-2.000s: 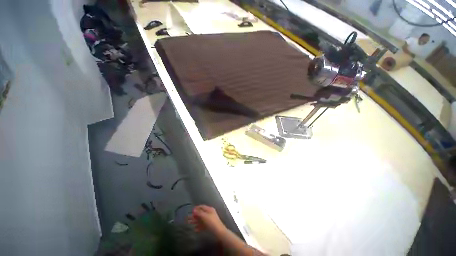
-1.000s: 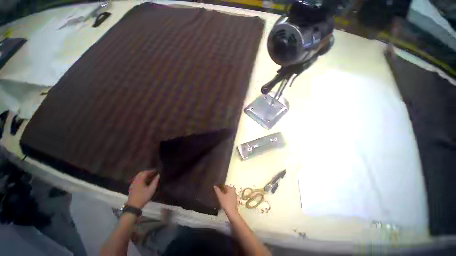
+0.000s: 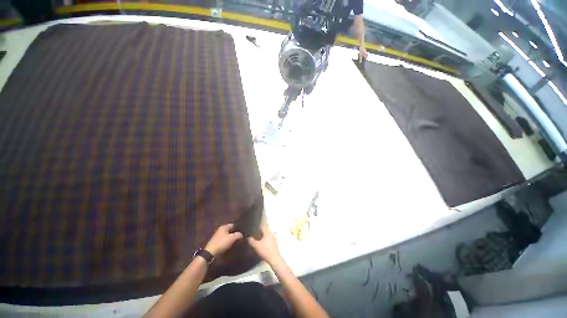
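A large stack of brown checked fabric covers the left part of the cutting table, with a thick dark edge along the near side. My left hand, with a dark wristband, pinches the cloth near its near right corner. My right hand grips the same corner at the border, close beside my left hand. A small dark fold of cloth rises between and above the hands. The fingertips are partly hidden in the cloth.
Right of the stack lie gold-handled shears, a metal block and a cutting machine. A second dark fabric stack lies further right, where another person's hand touches its far corner. Cloth scraps lie on the floor.
The view has swung right. My hands have come closer together at the corner, and the large turned-back flap is now only a small fold. Another person's hand now shows at the far side.
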